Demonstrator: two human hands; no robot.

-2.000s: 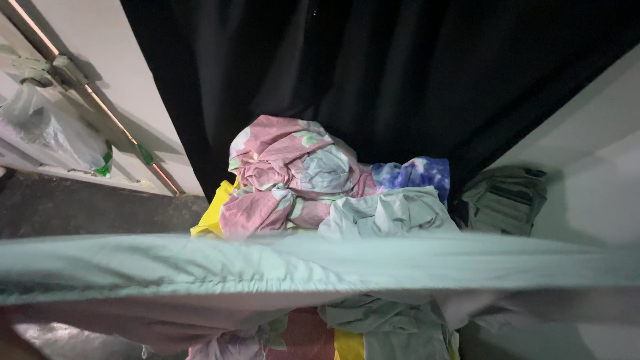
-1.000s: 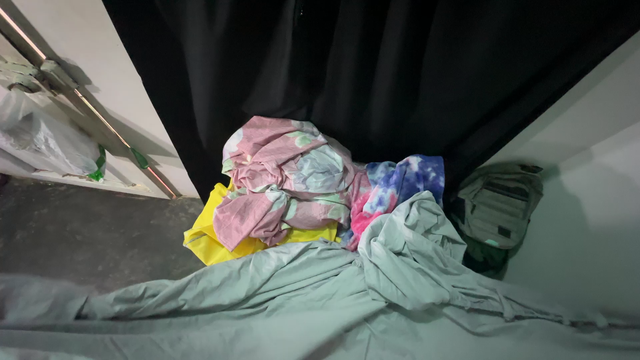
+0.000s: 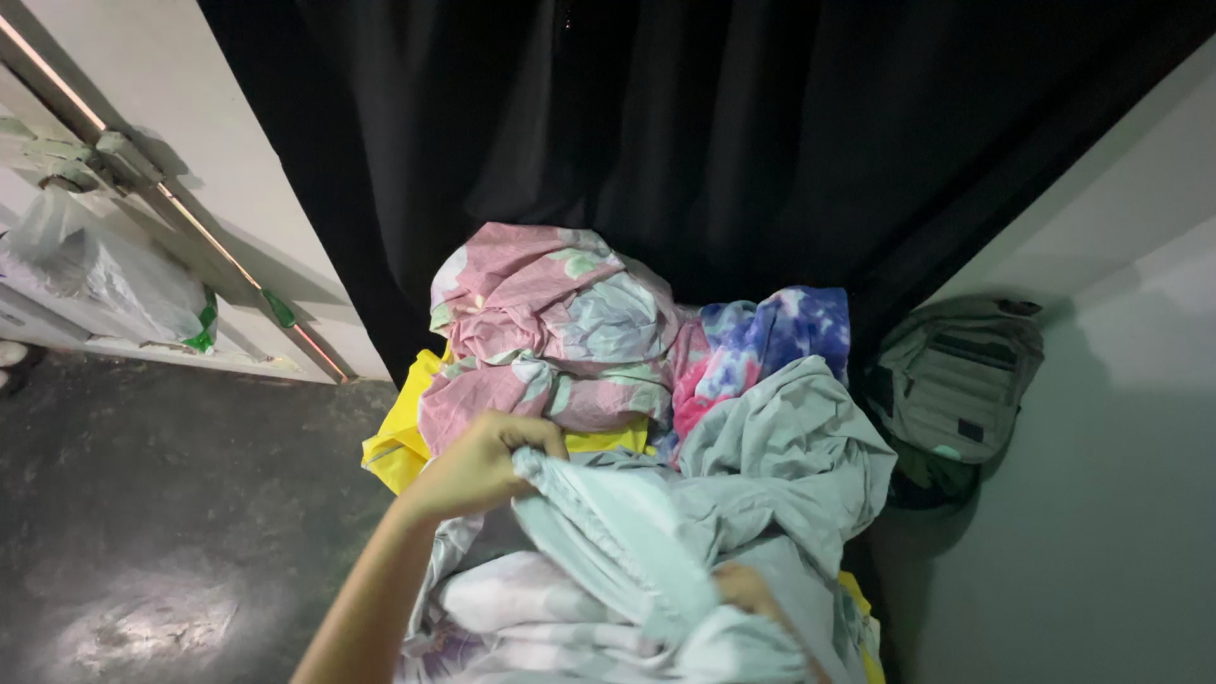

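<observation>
My left hand (image 3: 494, 461) grips the gathered edge of a pale grey-green cloth (image 3: 617, 522), which looks like an elasticated sheet. The cloth runs down to the right to my right hand (image 3: 746, 589), blurred and partly covered by it, its fingers closed on the fabric. More of the grey-green fabric lies bunched to the right on a heap of cloth. Behind my hands sit a crumpled pink patterned cloth (image 3: 551, 304), a yellow cloth (image 3: 404, 427) and a blue, white and pink tie-dyed cloth (image 3: 788, 328). Whitish folded fabric (image 3: 532, 594) lies below my hands.
A black curtain (image 3: 608, 114) hangs behind the heap. On the right, a grey backpack (image 3: 959, 380) is against the pale wall (image 3: 1092, 532). At left, a plastic bag (image 3: 114, 275) hangs by a white door or panel above the dark floor (image 3: 237, 513).
The grey-green cloth was stretched across the whole view, then lay spread low across it; now it is drawn together between my hands. Both hands have come into clear view, and the whitish fabric beneath is uncovered.
</observation>
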